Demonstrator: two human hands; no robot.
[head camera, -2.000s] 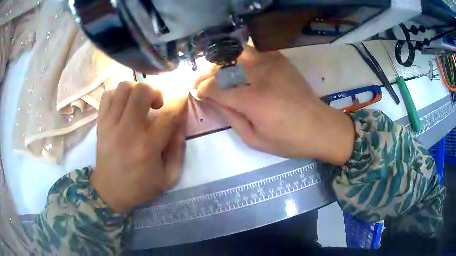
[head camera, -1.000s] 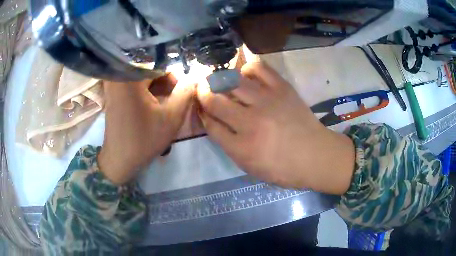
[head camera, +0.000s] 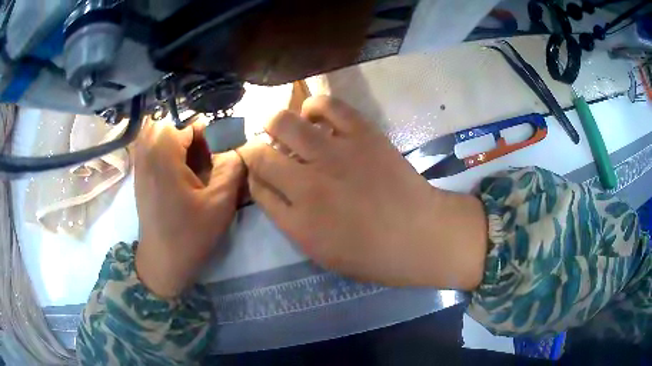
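The dark underside of the sewing machine head (head camera: 214, 43) fills the top of the view, with bright light at its needle area. My left hand (head camera: 182, 200) and my right hand (head camera: 343, 193) are close together below it, fingertips almost meeting beside a small grey block (head camera: 224, 134). The fingers are bent inward, and what lies between or under the fingertips is hidden by the hands and glare. Sheer glittery beige fabric (head camera: 78, 193) with a paler bound edge lies left of my left hand.
Blue-and-orange thread snips (head camera: 493, 143), dark tweezers (head camera: 540, 89) and a green-handled tool (head camera: 595, 143) lie to the right. Black loops (head camera: 563, 57) are at the upper right. A ruler strip (head camera: 300, 294) runs along the table's front edge. A blue basket (head camera: 540, 347) shows below.
The view has shifted, so the machine head looks different and lower at left. Both hands have drawn close together under it, and my right hand has moved left relative to the snips.
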